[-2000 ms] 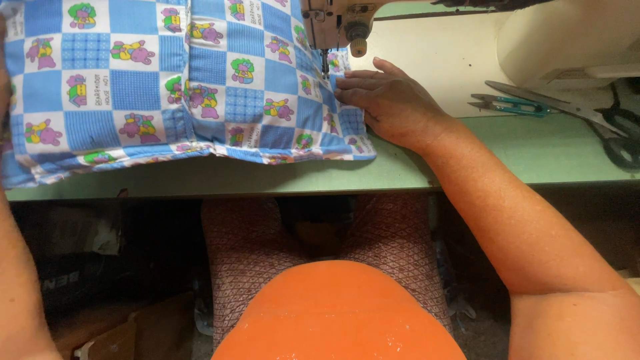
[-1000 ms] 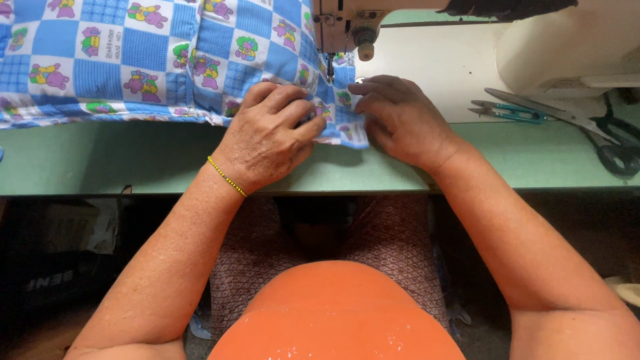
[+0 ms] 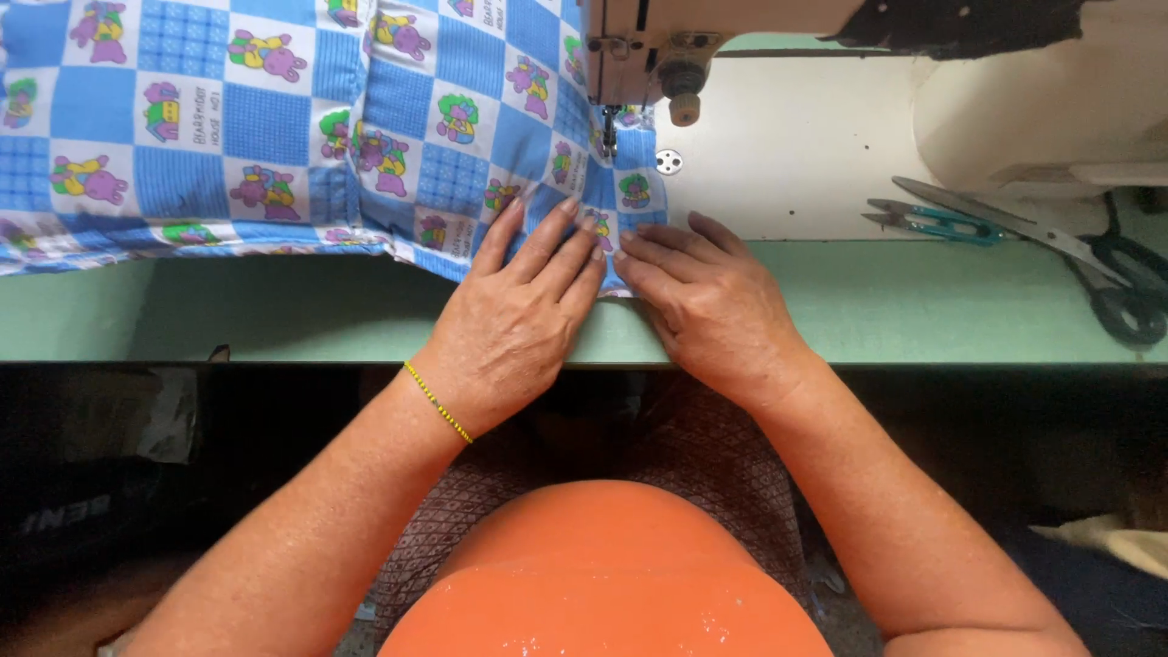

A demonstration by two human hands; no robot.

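A padded blue-and-white checked cloth piece point(image 3: 438, 119) with printed cartoon animals lies across the table at the left, its right edge under the presser foot point(image 3: 610, 132) of a sewing machine point(image 3: 639, 55). My left hand point(image 3: 520, 319) rests flat on the cloth near its lower right corner, fingers slightly spread, with a beaded bracelet at the wrist. Beside it, my right hand point(image 3: 721, 301) touches the cloth's right edge with its fingertips, below the needle area. Neither hand visibly grips the cloth; the undersides of the fingers are hidden.
On the right of the green table point(image 3: 876, 301) lie large scissors point(image 3: 1049, 237) with dark handles and teal thread snips point(image 3: 949, 221). The machine's pale bed point(image 3: 803, 137) spans behind them. The table's front edge runs just above my lap.
My left hand came in from the far left edge onto the cloth beside my right hand, and its fingers have since straightened. The cloth's near edge has swung at the left.
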